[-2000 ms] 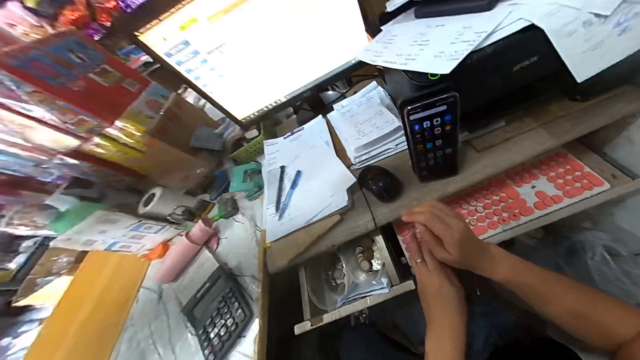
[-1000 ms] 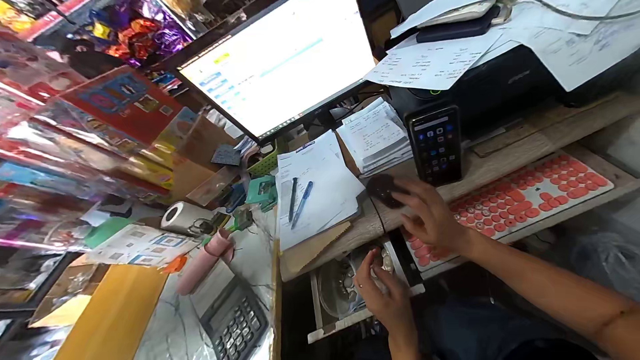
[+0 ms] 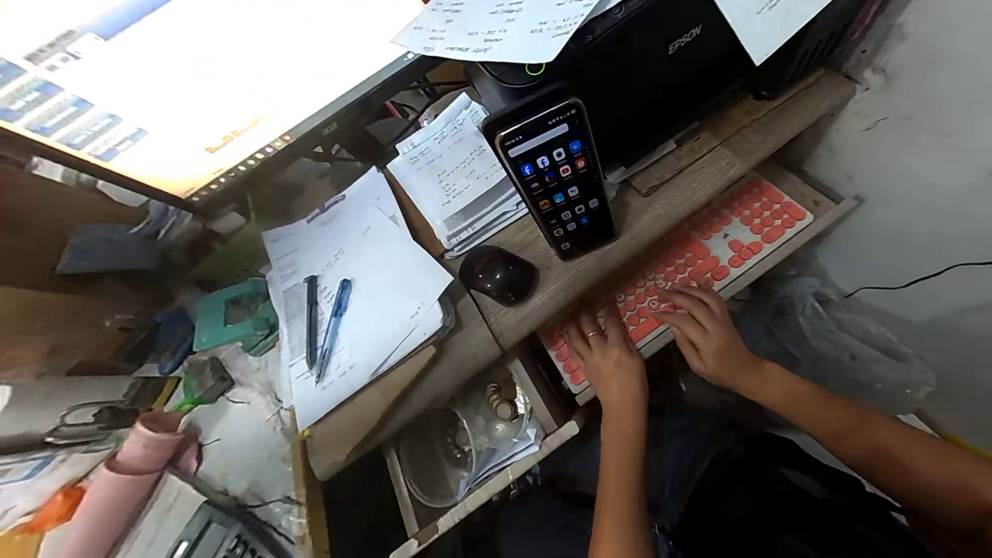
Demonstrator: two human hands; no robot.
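A white keyboard with coral-red round keys (image 3: pixel 728 232) lies on a pull-out tray below the desk edge. My left hand (image 3: pixel 608 356), with a ring on one finger, rests on its left end, fingers spread over the keys. Farther right, my right hand (image 3: pixel 709 333) has its fingertips on the middle keys. Neither hand holds anything. A black computer mouse (image 3: pixel 498 275) sits on the wooden desk beyond my left hand. Behind the keyboard a smartphone (image 3: pixel 554 178) stands tilted upright, its screen lit with app icons.
An Epson printer (image 3: pixel 659 77) stands behind the phone, a lit monitor (image 3: pixel 232 70) at upper left. Two pens (image 3: pixel 333 329) lie on papers (image 3: pixel 387 271). An open drawer (image 3: pixel 496 484) holds coins and a plastic bowl. A green hole punch (image 3: pixel 232 314), pink roll (image 3: pixel 139 473) and calculator (image 3: pixel 225 535) are left.
My right hand has left the mouse and is now on the keyboard. My left hand has moved from above the drawer onto the keys. The view is now closer to the desk.
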